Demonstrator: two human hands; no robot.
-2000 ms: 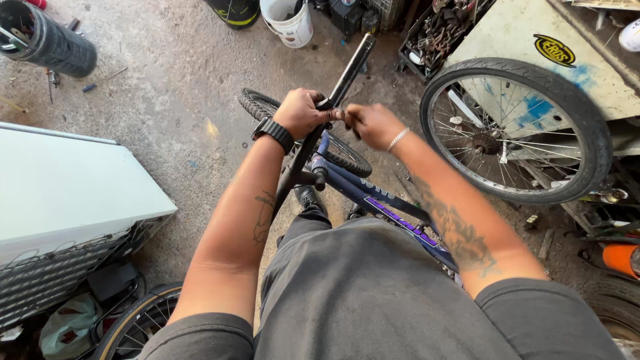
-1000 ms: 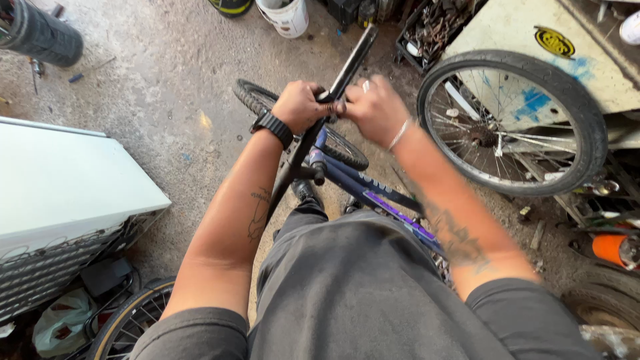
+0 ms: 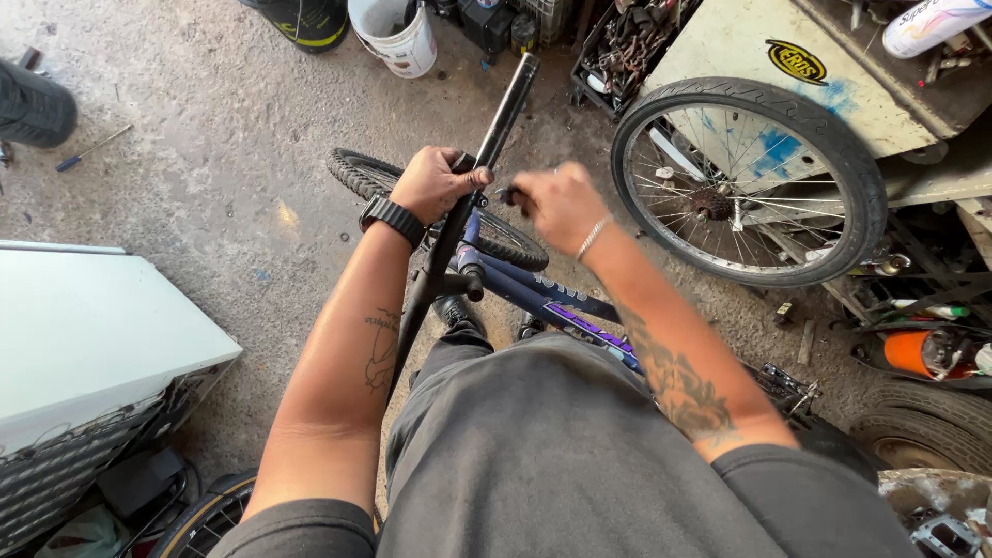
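The black bicycle handlebar (image 3: 508,105) slants upward in front of me, joined by its stem to a blue bicycle frame (image 3: 511,288) with purple lettering. My left hand (image 3: 434,184) grips the handlebar, thumb over the bar, with a small dark part partly hidden under the fingers. Beside the bar at the right, apart from it, my right hand (image 3: 559,203) is blurred, its fingers closed around a small dark object (image 3: 508,195) that I cannot identify. A knobby front tyre (image 3: 360,172) shows beyond my left hand.
A loose bicycle wheel (image 3: 868,186) leans on a pale metal cabinet (image 3: 713,46) at the right. A white bucket (image 3: 407,54) and a crate of metal parts (image 3: 593,77) stand ahead. A screwdriver (image 3: 71,163) lies on the concrete floor; a white appliance (image 3: 101,333) stands at the left.
My right hand has moved away from the handlebar to the right, with a small dark object in its fingers. My left hand stays on the bar.
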